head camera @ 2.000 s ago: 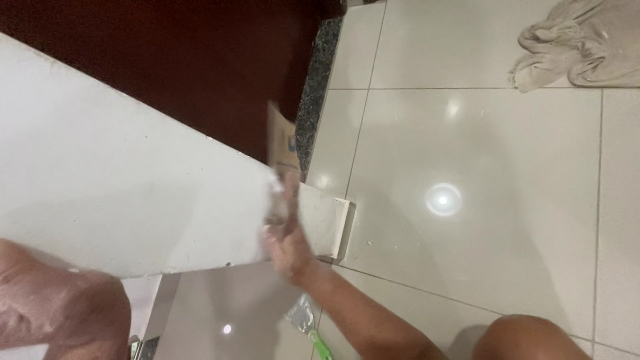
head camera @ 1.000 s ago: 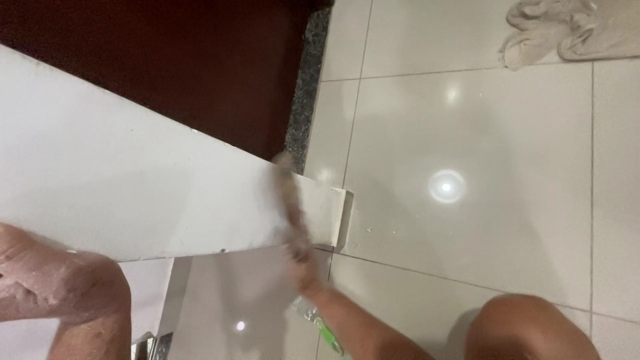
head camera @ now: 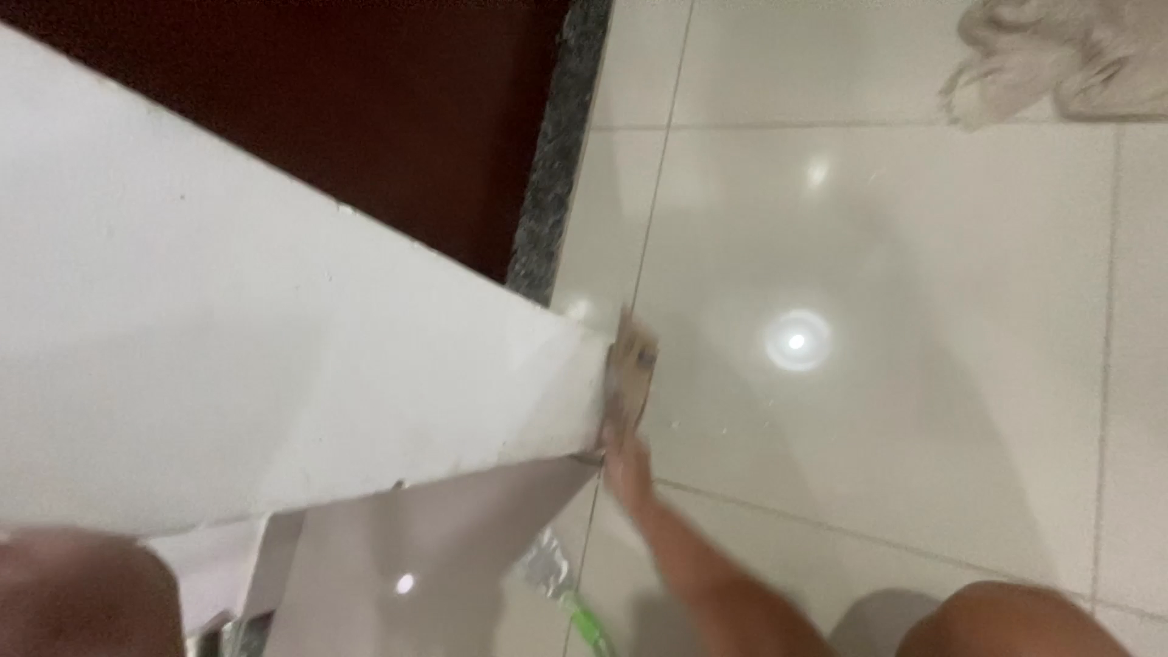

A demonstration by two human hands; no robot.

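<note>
A large white panel reaches from the left to the middle of the view. At its right end is my right hand, blurred, its fingers closed on a flat tan piece that looks like a folded sheet of sandpaper. The tan piece lies against the panel's narrow end edge and bears a dark mark. My left hand is not in the frame.
Glossy beige floor tiles lie to the right. A crumpled beige cloth is at the top right. A green-handled tool with a clear wrapped end is below the panel. Behind the panel are a dark red surface and a speckled stone edge.
My right hand has moved with the tan piece from the panel's face near its end to the end edge itself.
</note>
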